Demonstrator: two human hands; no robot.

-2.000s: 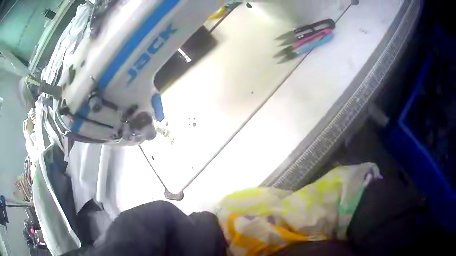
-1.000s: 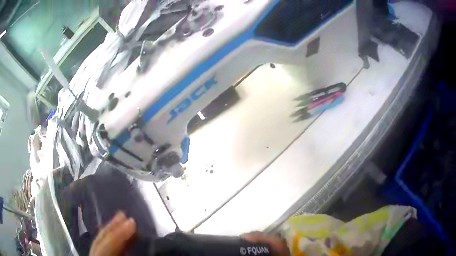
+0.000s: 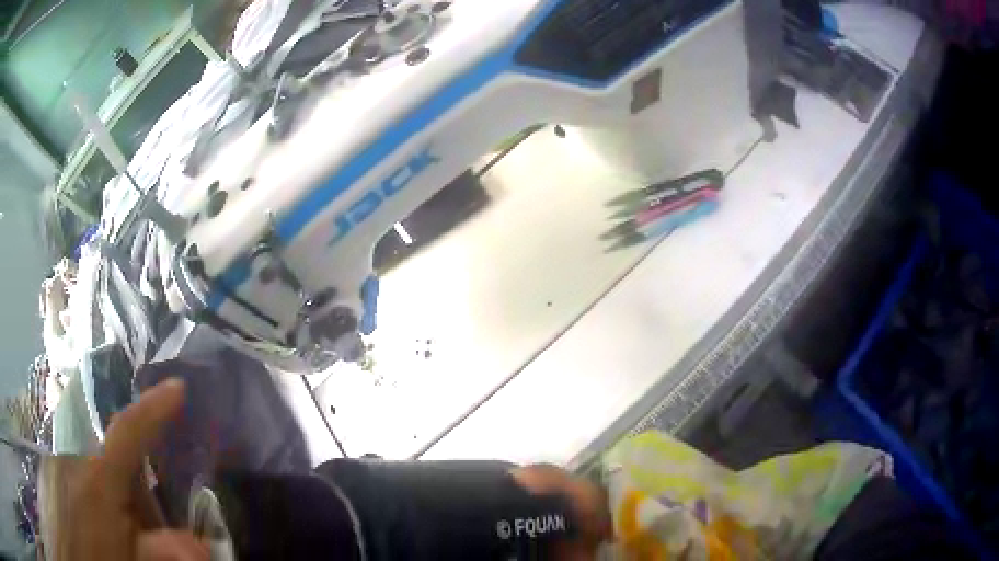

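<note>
A black flask (image 3: pixel 427 510) lies across the bottom of the view, with a pale lettered mark and a shiny ring near its left end. My right hand (image 3: pixel 564 499) is closed round its right end, below a patterned sleeve cover (image 3: pixel 723 499). My left hand (image 3: pixel 131 482) is at the flask's left end, blurred, one finger raised; whether it holds something is unclear. The white sewing machine (image 3: pixel 362 197) stands behind. Thread snips (image 3: pixel 668 208) with black, pink and blue handles lie on the white table (image 3: pixel 613 362).
Dark limp cloth (image 3: pixel 236 411) lies left of the machine head, behind my left hand. Heaped grey and white fabric (image 3: pixel 142 219) is at the far left. A ruled tape (image 3: pixel 756 329) follows the table's front edge. A blue crate (image 3: pixel 887 318) with dark contents is at the lower right.
The flask has come into view at the bottom, then risen slightly, and more of it shows. My left hand has moved left, with a finger up. The camera view has shifted.
</note>
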